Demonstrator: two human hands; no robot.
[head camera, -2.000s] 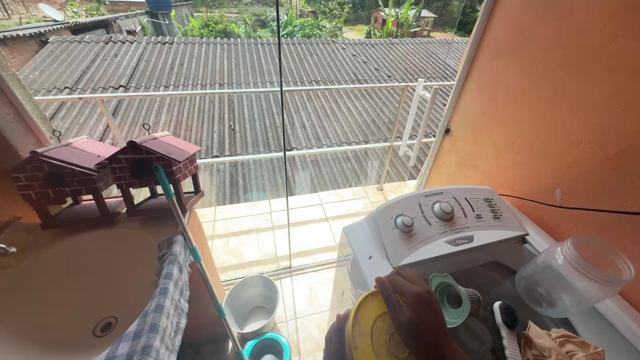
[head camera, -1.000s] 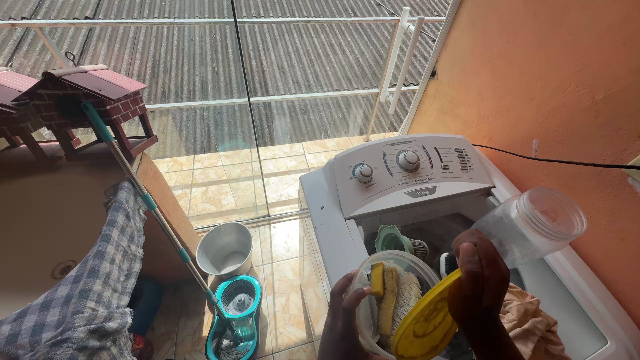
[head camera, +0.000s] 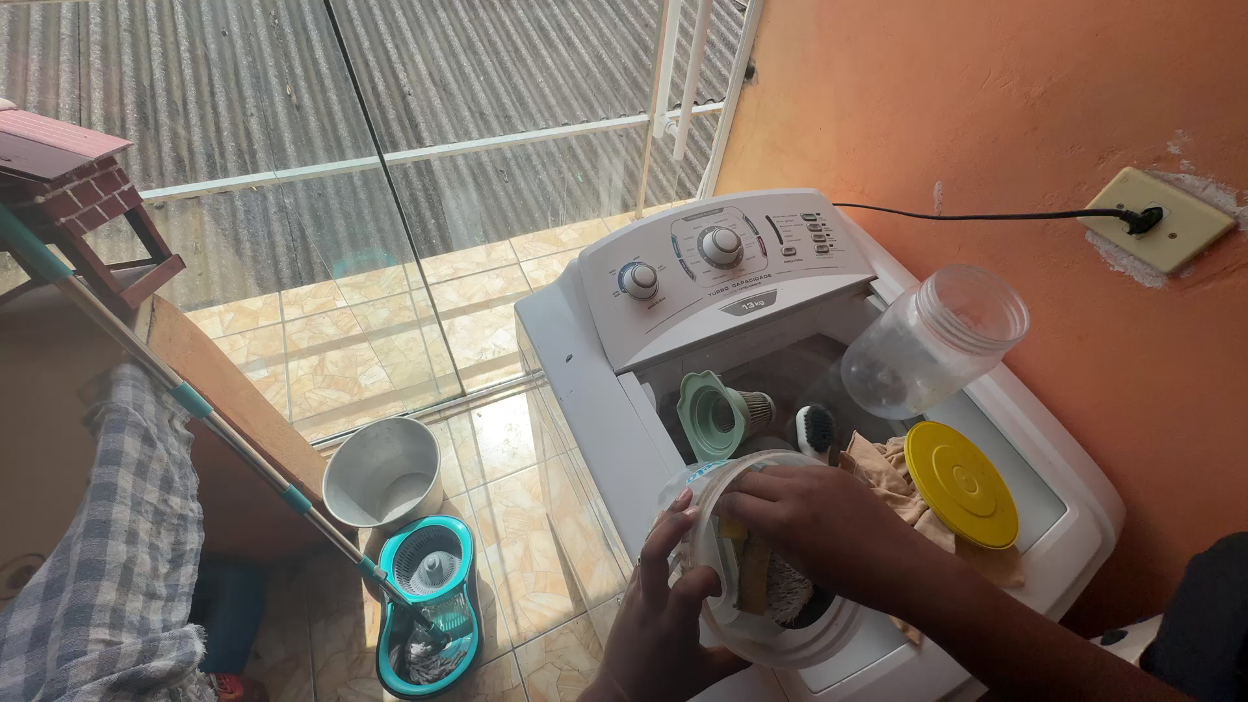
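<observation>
My left hand grips the side of a clear plastic tub held over the front of the washing machine. My right hand reaches inside the tub, its fingertips near a yellow sponge; whether they grip anything is hidden. A whitish, fluffy item lies beside the sponge. The yellow round lid rests on a beige cloth on the machine. Behind the tub are a green plastic filter piece and a black-bristled brush. An open clear jar stands at the right.
A spin-mop bucket with a mop handle leaning in it and a metal pot stand on the tiled floor. A checked cloth hangs at left, below a small brick-patterned wooden house. A cable runs to a wall socket.
The yellow lid, in my right hand one second ago, now lies on the beige cloth. My right hand has gone into the tub. The view has shifted down and right.
</observation>
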